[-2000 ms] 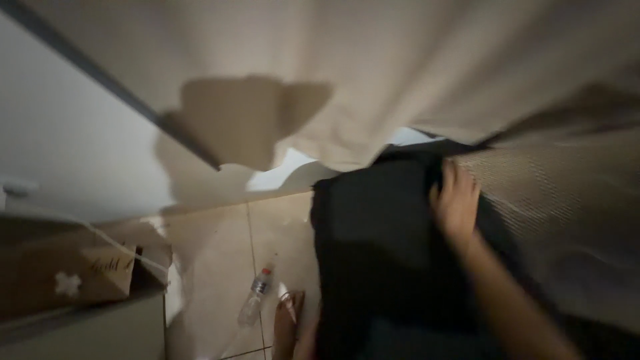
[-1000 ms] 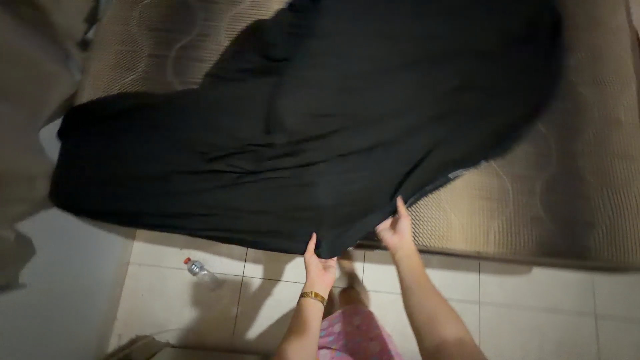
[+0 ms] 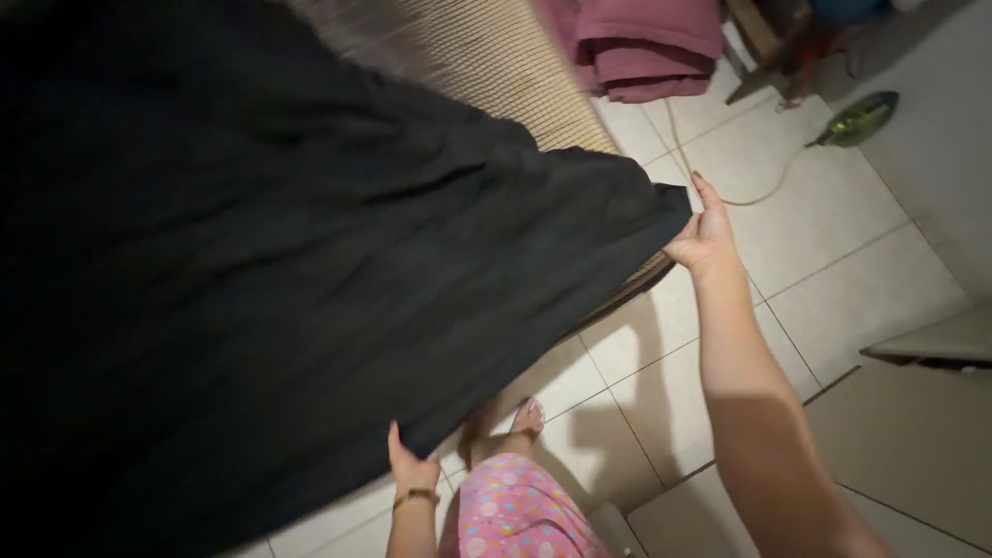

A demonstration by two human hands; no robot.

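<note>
A large black cloth [image 3: 333, 256] spreads over a mattress with a ribbed, tan surface [image 3: 496, 70] and hides most of it. My left hand [image 3: 411, 461], with a gold-toned band at the wrist, grips the near edge of the cloth at the bottom centre, its fingers partly hidden beneath. Toward the right, my right hand [image 3: 701, 225] holds a corner of the same cloth at the mattress corner, the thumb and fingers around the fabric.
Folded pink fabric [image 3: 651, 46] lies beyond the mattress. A cord runs over the tiled floor [image 3: 821, 209] to a green object [image 3: 860, 120] by the wall. Light-coloured furniture [image 3: 914, 418] stands at the lower right. My foot [image 3: 528, 418] is on the tiles below the cloth.
The view has swung toward the mattress's right end. My hands were close together on the cloth's edge; now they are far apart, the right one at a corner. The plastic bottle is out of view.
</note>
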